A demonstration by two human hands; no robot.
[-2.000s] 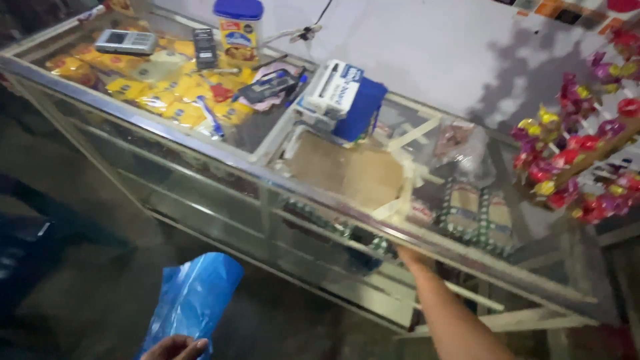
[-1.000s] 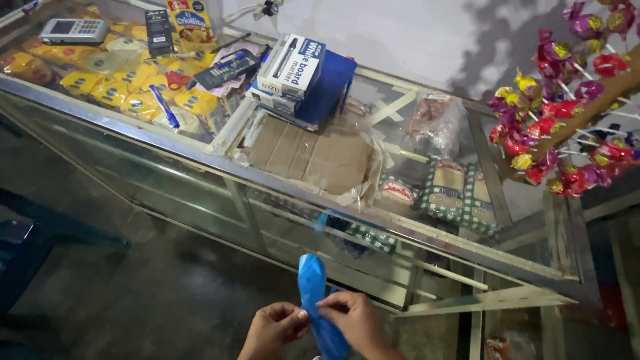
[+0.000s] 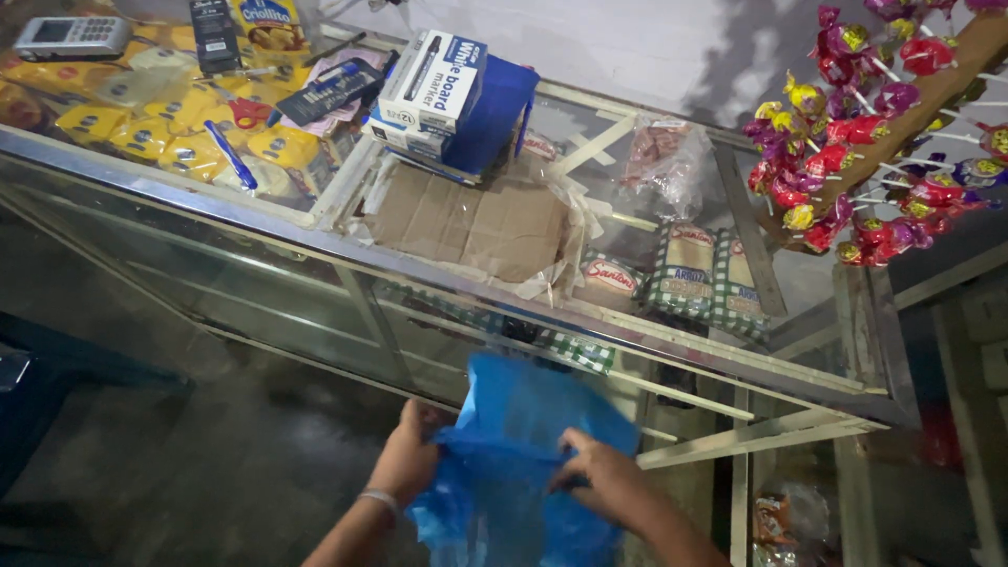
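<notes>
A blue plastic bag (image 3: 528, 465), spread wide and partly see-through, hangs between my hands in front of the glass display counter (image 3: 260, 252). My left hand (image 3: 413, 453), with a light band at the wrist, grips the bag's left edge. At the bag's right side my right hand (image 3: 594, 476) pinches the plastic between thumb and fingers. Above them, a cardboard sheet (image 3: 480, 220) is taped on the counter top. Whiteboard marker boxes (image 3: 433, 87) rest on a blue box or folder (image 3: 496, 118) behind the cardboard.
Lollipops (image 3: 854, 150) stick out from a wooden holder at upper right. Packs of rice (image 3: 681, 268) show through the glass. A card terminal (image 3: 72, 37), red scissors (image 3: 248, 113) and a blue pen (image 3: 231, 156) lie at the counter's left. Blue plastic furniture (image 3: 71, 370) stands at far left.
Two seconds ago the bag was in my left hand alone, with my right arm at the counter. Both hands then held it bunched narrow; now it is spread wide between them.
</notes>
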